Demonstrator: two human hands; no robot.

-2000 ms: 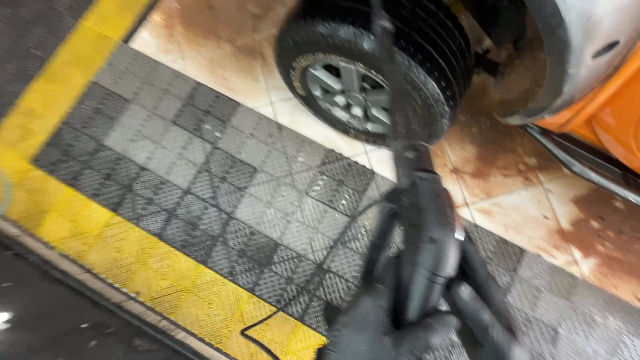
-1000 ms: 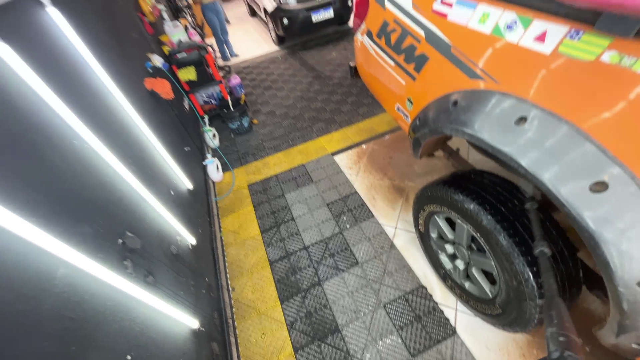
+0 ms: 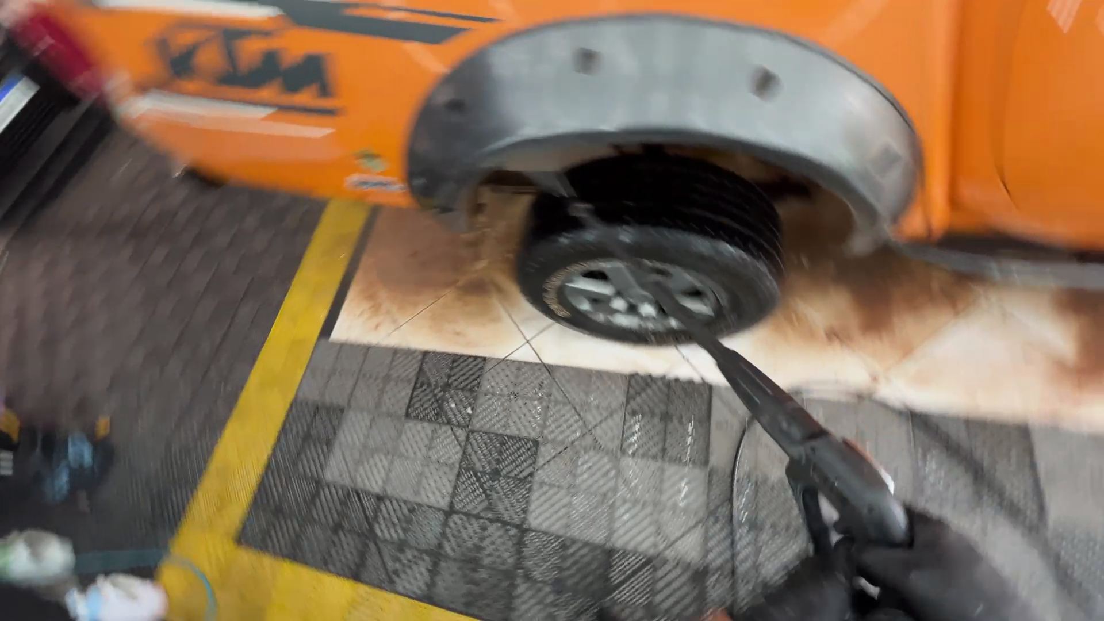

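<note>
A black pressure washer spray gun (image 3: pixel 819 457) with a long lance slants up from lower right, its lance crossing in front of the wheel (image 3: pixel 638 289) of an orange vehicle. My right hand (image 3: pixel 944 565), in a black glove, closes on the gun's rear grip. At the bottom edge, a dark gloved shape that appears to be my left hand (image 3: pixel 785 595) lies beside the handle; its fingers are too blurred and cut off to read. The far part of the lance overlaps the tyre and wheel arch (image 3: pixel 655 82) and is blurred.
Grey and black plastic grid tiles (image 3: pixel 500 457) with a yellow border (image 3: pixel 259 388) lie beside brown-stained pale flooring (image 3: pixel 414 267). A thin dark hose (image 3: pixel 737 466) runs near the gun. Pale bottles (image 3: pixel 116 598) stand at lower left. Another vehicle (image 3: pixel 43 129) is at upper left.
The view has swung from the black wall and its light strips toward the rear wheel. My gloved hands, out of view one second ago, show again at lower right with the spray gun.
</note>
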